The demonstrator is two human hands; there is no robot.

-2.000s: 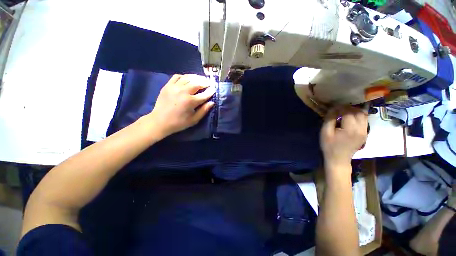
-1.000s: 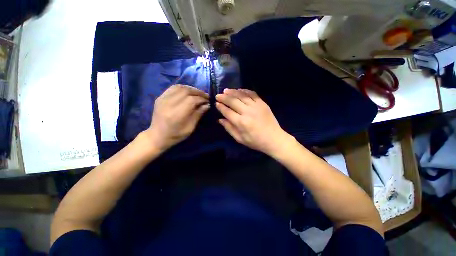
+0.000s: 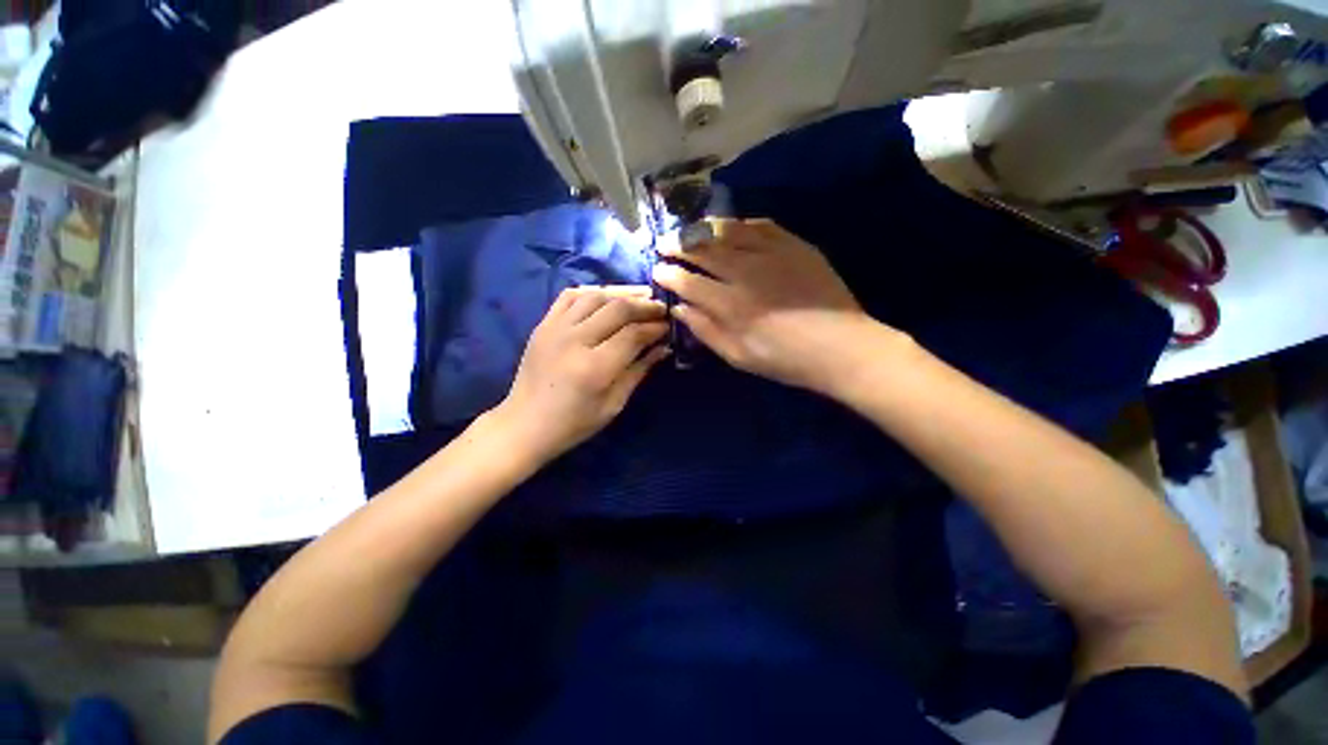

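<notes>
The navy garment front panel (image 3: 932,291) lies flat under the sewing machine head (image 3: 874,73). A shinier navy pocket piece (image 3: 495,313) lies on it, with a white strip (image 3: 386,342) at its left edge. My left hand (image 3: 590,357) presses and pinches the fabric just left of the narrow pocket strip (image 3: 682,347). My right hand (image 3: 757,291) lies on the right side of the strip, close to the lit needle area (image 3: 641,240). Fingertips of both hands nearly meet at the strip. The needle tip is hard to make out.
Red-handled scissors (image 3: 1172,269) lie right of the panel on the white table (image 3: 248,291). A wooden tray (image 3: 1282,510) with white and dark scraps is below right. Dark bundles (image 3: 131,66) and a printed packet (image 3: 44,255) are at the left.
Since two seconds ago my right hand has come from the scissors area to the strip. Since one second ago it has moved up towards the needle. The view has shifted, showing more at left.
</notes>
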